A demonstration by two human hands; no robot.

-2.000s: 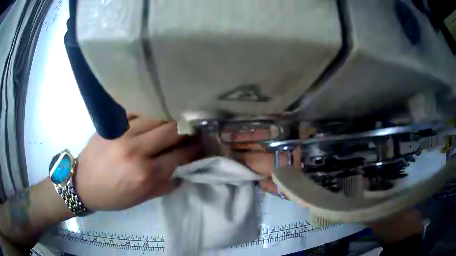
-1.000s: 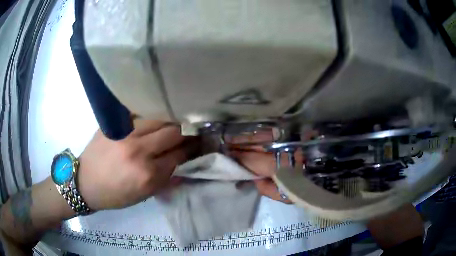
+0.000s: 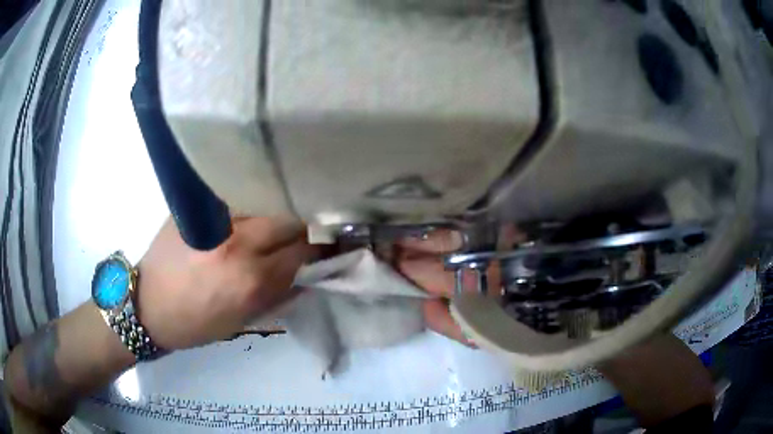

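Observation:
A light grey fabric piece [image 3: 360,309] lies bunched on the white table in front of the needle area, its upper edge folded to a peak. My left hand [image 3: 225,275], with a watch at the wrist, lies at the fabric's left side; its fingertips are hidden under the machine head. My right hand [image 3: 430,288] is at the fabric's right side, mostly hidden behind the machine's metal parts. The cream sewing machine head [image 3: 390,110] hangs over both hands and hides the presser foot and needle. Whether the fingers pinch the cloth is not clear.
A printed ruler [image 3: 280,417] runs along the table's front edge. A black cylinder [image 3: 203,225] hangs left of the head. Metal guides and a bar [image 3: 576,247] and a curved cream part [image 3: 542,347] stand out at right. Layered grey cloth [image 3: 34,127] lies at far left.
The fabric's front end has drawn back from the ruler toward the needle area, so less cloth lies in front. The camera view has shifted slightly; both hands remain beside the cloth.

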